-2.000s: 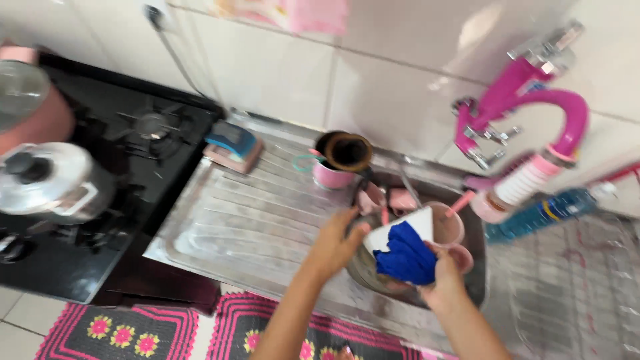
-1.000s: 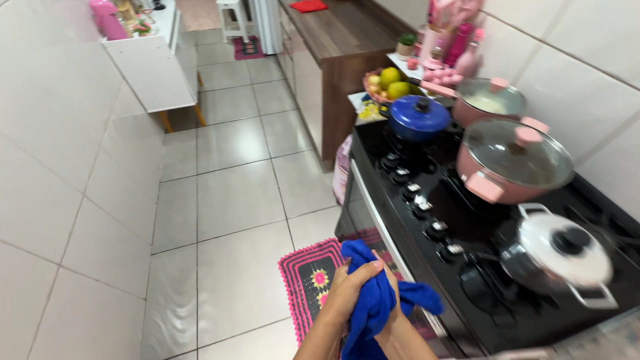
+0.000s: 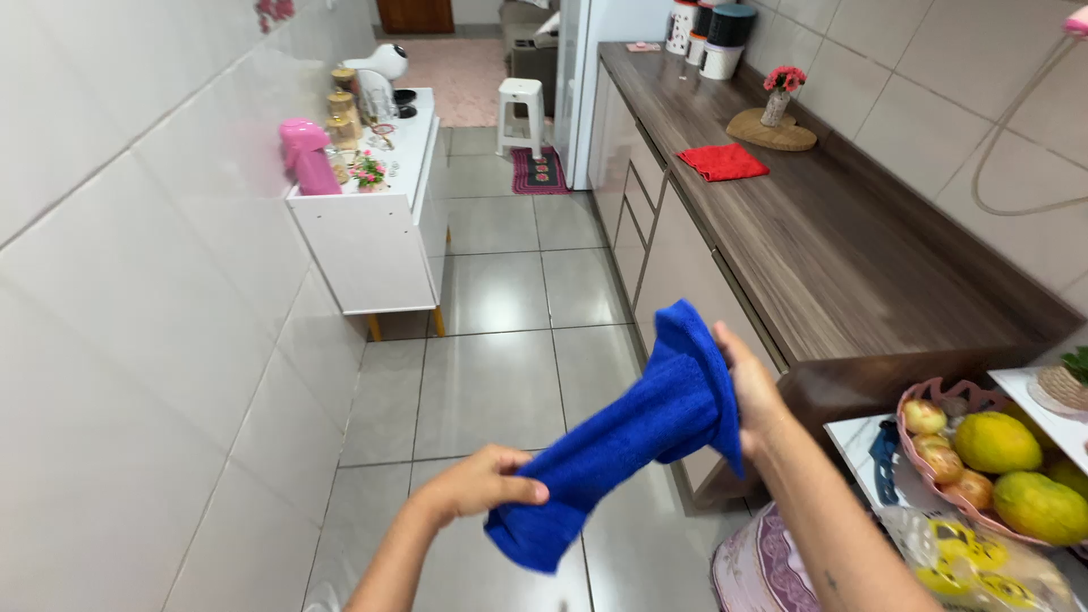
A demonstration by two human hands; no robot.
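Note:
A blue cloth is stretched between my two hands, above the tiled floor. My left hand pinches its lower left end, with the thumb on top. At its upper right end my right hand grips the cloth from behind; the fabric hides part of those fingers. The cloth is loosely folded lengthwise, and its upper end flares out. A folded red cloth lies farther off on the wood-look countertop.
To the left stands a white cabinet with a pink thermos. A white stool is at the back. Near my right arm are a pink fruit basket and a patterned bin. Tiled floor runs between cabinet and counter.
The view has swung from the sink, past the stove, to the kitchen passage. The blue cloth was bunched between my hands; now they are apart with it spread between them. The white board is no longer in view.

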